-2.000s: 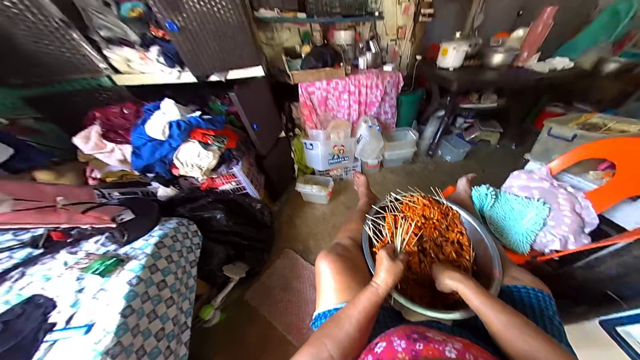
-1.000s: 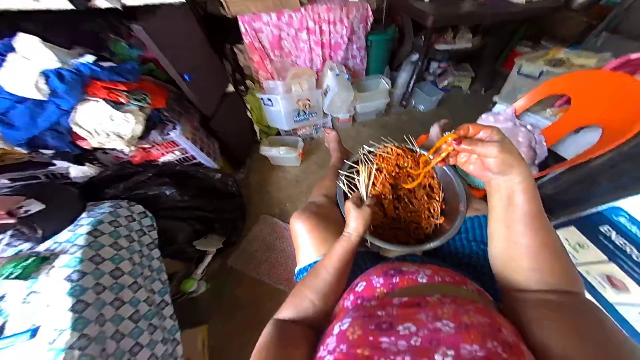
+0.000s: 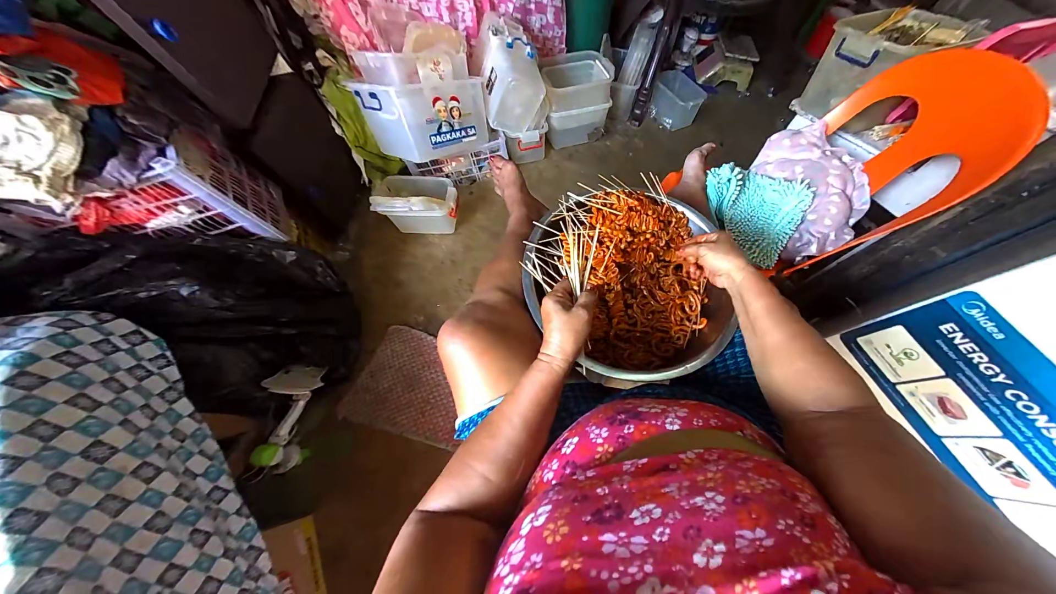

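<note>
A wide metal basin (image 3: 719,342) rests on my lap, holding a heap of glossy orange-brown coiled strips (image 3: 652,309) that look like skewered intestines. Many pale wooden skewers (image 3: 561,235) stick out over its left and far rim. My left hand (image 3: 567,320) grips a bundle of skewers (image 3: 580,260) at the basin's left side. At the right side, my right hand (image 3: 711,257) has its fingers pinched at the edge of the heap, over the basin; whether a strip is between the fingertips is too small to tell.
An orange plastic chair (image 3: 965,107) with a teal cloth (image 3: 759,210) and a lilac dotted cushion (image 3: 813,186) stands at the right. Plastic tubs (image 3: 425,115) are ahead on the floor. Left are a black plastic bag (image 3: 181,305) and a checkered cloth surface (image 3: 107,462). A printed box (image 3: 949,388) lies right.
My right hand, raised with an orange strip dangling from it a second ago, has come down to the heap's right edge. My left hand still holds the skewer bundle.
</note>
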